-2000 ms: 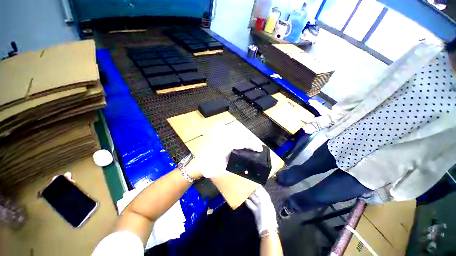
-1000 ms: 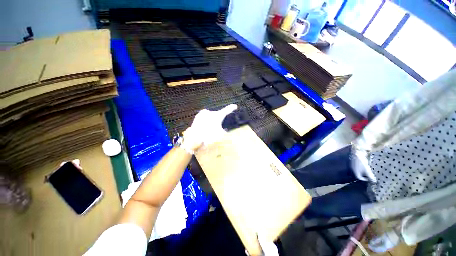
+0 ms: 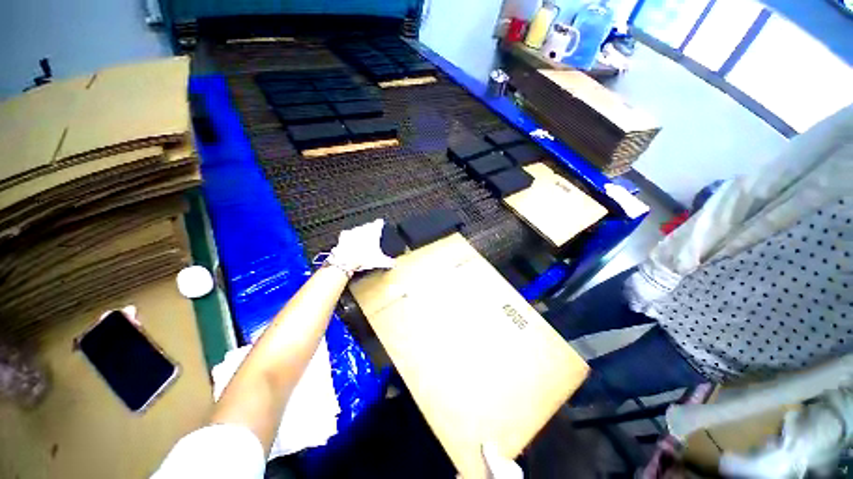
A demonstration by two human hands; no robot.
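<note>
A tan cardboard sheet (image 3: 468, 337) with printed marks lies at the near end of the mesh conveyor and reaches out over its front edge. My left hand (image 3: 360, 247), in a white glove, is at the sheet's far left corner, with its fingers around a small black box (image 3: 392, 241); the glove hides part of this box. Another black box (image 3: 430, 226) lies just right of it at the sheet's far edge. My right hand (image 3: 501, 465), also gloved, is mostly cut off by the bottom edge of the picture and grips the sheet's near end.
The mesh conveyor (image 3: 351, 201) carries groups of black boxes (image 3: 341, 131). A second sheet (image 3: 556, 208) lies right, beside more boxes (image 3: 489, 166). Blue film (image 3: 253, 224) covers the left rail. Left are stacked cardboard (image 3: 93, 159), a phone (image 3: 128, 360) and a white lid (image 3: 195, 281). A person (image 3: 748, 271) stands right.
The black box held over the sheet two seconds ago is no longer there. My left hand moved to the sheet's far left corner. My right hand went down to its near end. The person shifted right.
</note>
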